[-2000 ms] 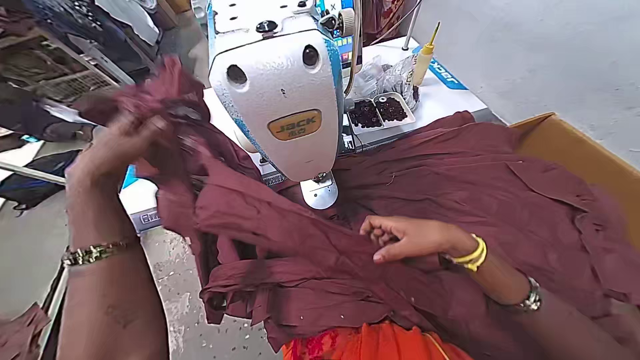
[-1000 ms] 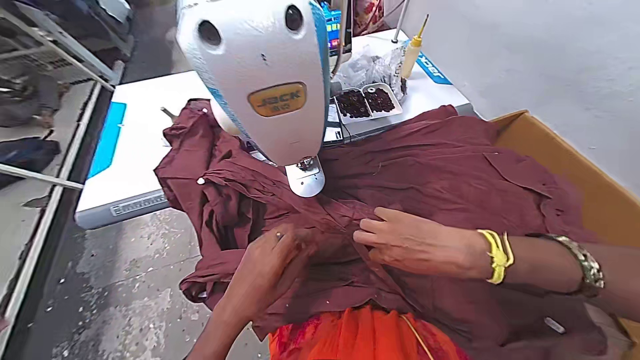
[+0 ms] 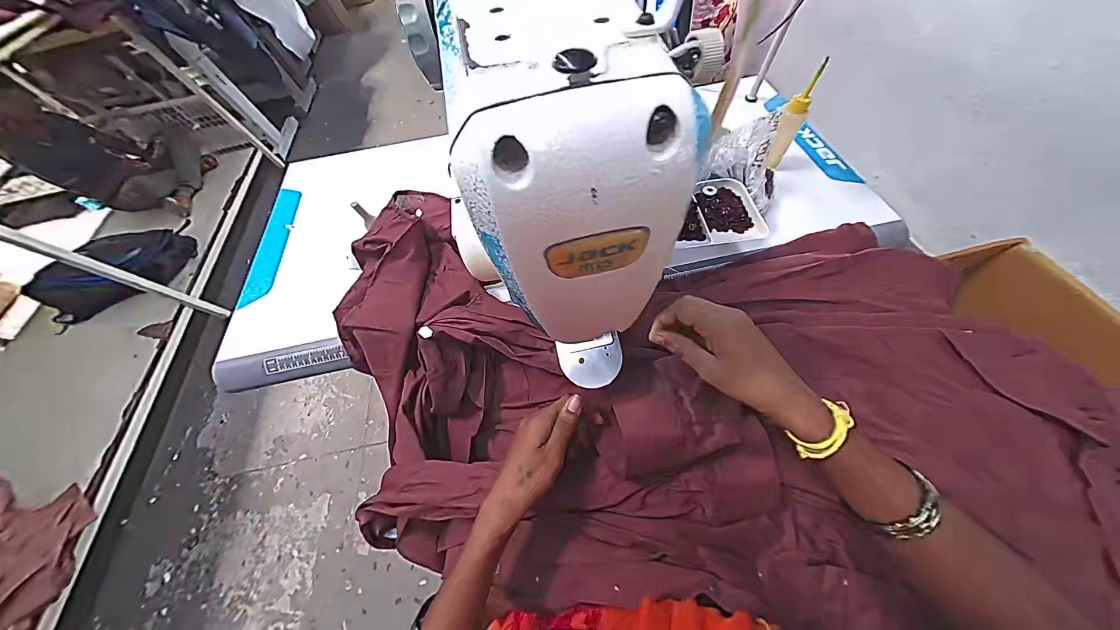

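A maroon garment (image 3: 840, 367) spreads over the front of the machine table and down toward my lap. Above it stands the white head of a Jack sewing machine (image 3: 582, 201), its rounded lower guard close over the cloth. My left hand (image 3: 538, 451) is just below that guard, gripping a fold of the cloth, its thumb on top and its fingers partly hidden. To the right of the guard, my right hand (image 3: 722, 350) is curled with thumb and forefinger close together over the cloth; whether it pinches anything is unclear.
Behind the garment, a white divided tray (image 3: 752, 219) holds small dark buttons, beside a yellow-capped bottle (image 3: 787, 131) and a clear plastic bag (image 3: 739, 162). A cardboard box (image 3: 1032, 293) stands at the right. A person (image 3: 96, 166) sits at the far left, beyond a metal frame (image 3: 114, 267).
My left hand has come down from the raised, bunched cloth at the left to the cloth below the machine head. The garment's left part now lies lower, on the table.
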